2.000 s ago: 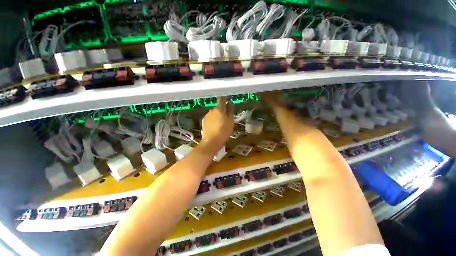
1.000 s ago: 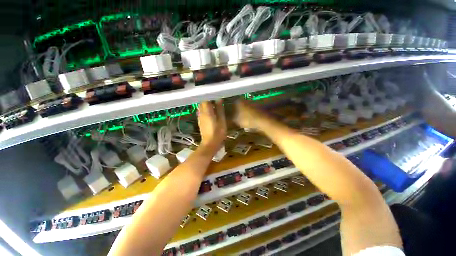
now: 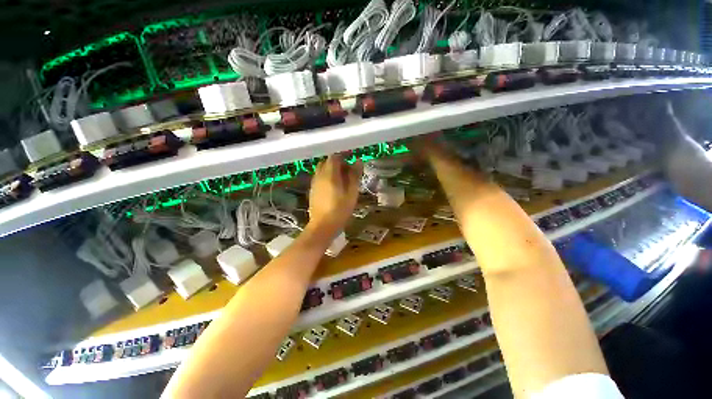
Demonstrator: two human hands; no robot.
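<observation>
My left hand point(image 3: 334, 193) reaches into the middle shelf under the upper rail, its fingertips near the green-lit back; what it holds is hidden. My right hand point(image 3: 428, 154) is blurred and dark under the same rail, to the right; its fingers cannot be made out. A white power adapter point(image 3: 391, 195) with a looped cord stands on the yellow socket board point(image 3: 355, 253) between my hands. More white adapters point(image 3: 236, 263) stand in a row to the left. Bare AC sockets point(image 3: 373, 233) show in front of my hands.
The upper shelf rail point(image 3: 312, 146) crosses above my hands, with adapters and looped cords over it. Spring clip terminals point(image 3: 351, 285) line the lower shelf edge. At the right are a blue tray point(image 3: 607, 265) and another person's arm point(image 3: 688, 170). A lower socket shelf lies below.
My right hand has moved from beside my left hand to the right, farther under the rail. The white adapter between my hands shows again. The view has shifted slightly.
</observation>
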